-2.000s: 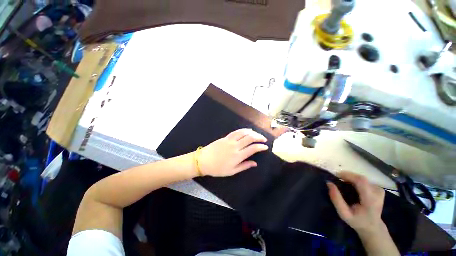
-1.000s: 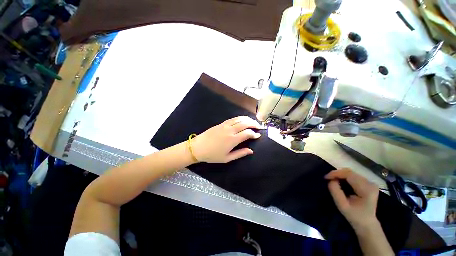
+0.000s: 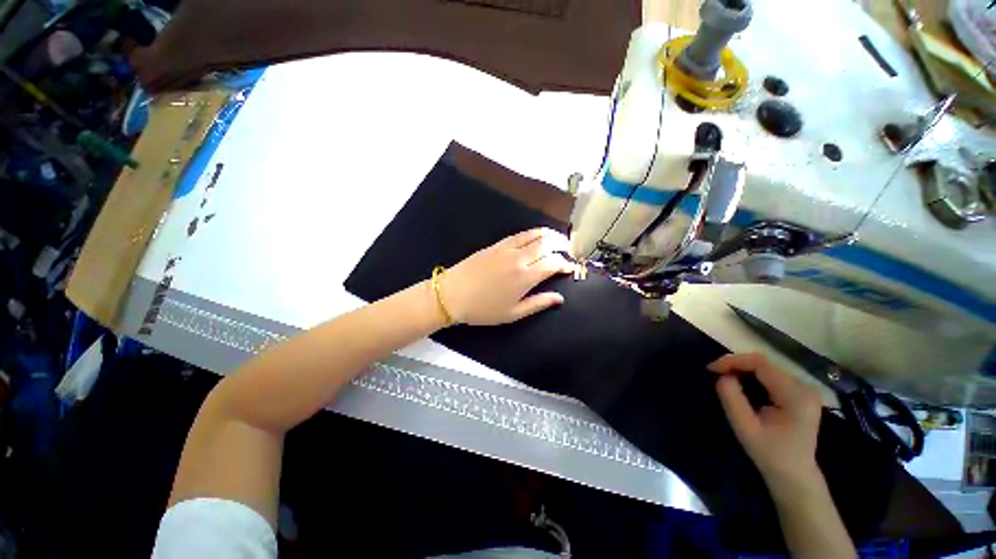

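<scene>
A black fabric piece (image 3: pixel 426 235) lies on the white table with a brown fabric edge (image 3: pixel 513 188) showing along its far side. Both run to the presser foot area (image 3: pixel 584 268) of the sewing machine (image 3: pixel 666 207). My left hand (image 3: pixel 508 281) lies flat on the black fabric, just left of the foot, fingers a little apart. My right hand (image 3: pixel 770 409) pinches the near right part of the black fabric between thumb and forefinger. The needle tip is hard to make out.
Black shears (image 3: pixel 836 377) lie on the machine bed right of the needle. A large brown fabric piece (image 3: pixel 393 33) lies at the back of the table. The ruler edge (image 3: pixel 502 420) runs along the front. Dark cloth hangs below it.
The black and brown fabric has moved away from me, up and slightly right, with my left hand on it. The fabric now covers more of the bed near the foot. My right hand has barely moved.
</scene>
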